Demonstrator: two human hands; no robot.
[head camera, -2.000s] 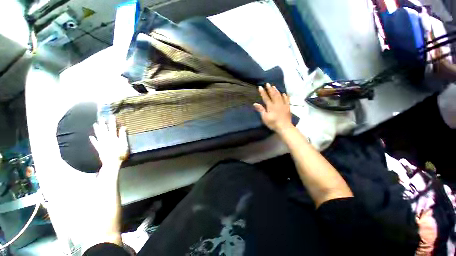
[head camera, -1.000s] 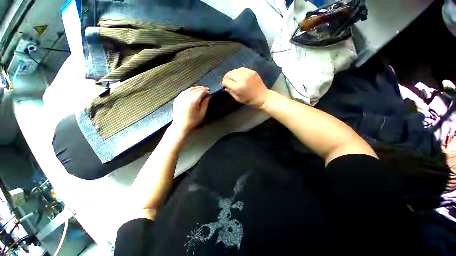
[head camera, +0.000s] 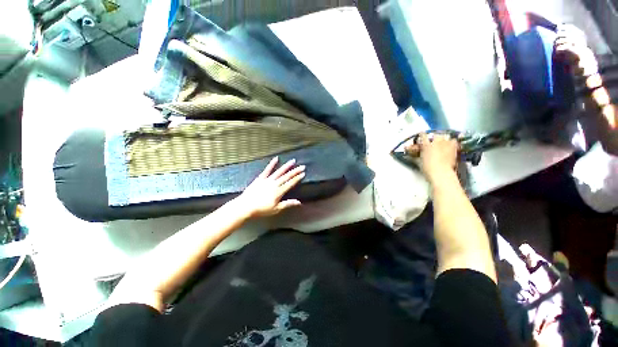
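Observation:
The denim jacket (head camera: 291, 74) lies inside up, its striped brown-olive lining (head camera: 203, 147) showing. Its blue denim front edge (head camera: 196, 184) lies flat along the dark padded pressing arm (head camera: 80, 177), whose rounded left end is bare. My left hand (head camera: 270, 192) rests flat on the front edge, right of its middle, fingers apart. My right hand (head camera: 439, 154) is closed around the handle of the steam iron (head camera: 408, 148), at the right on the off-white rest cloth (head camera: 400, 196). The iron's plate is mostly hidden.
The white pressing table (head camera: 318, 34) extends under and behind the pressing arm. Hose and cord run right from the iron. A person's arm (head camera: 600, 95) shows at the upper right. Dark cloth and a pink-white patterned cloth (head camera: 549, 298) lie at the lower right.
My right hand has left the front edge and taken hold of the iron. My left hand has let go of the edge and lies flat on it. The front edge now lies straighter along the arm.

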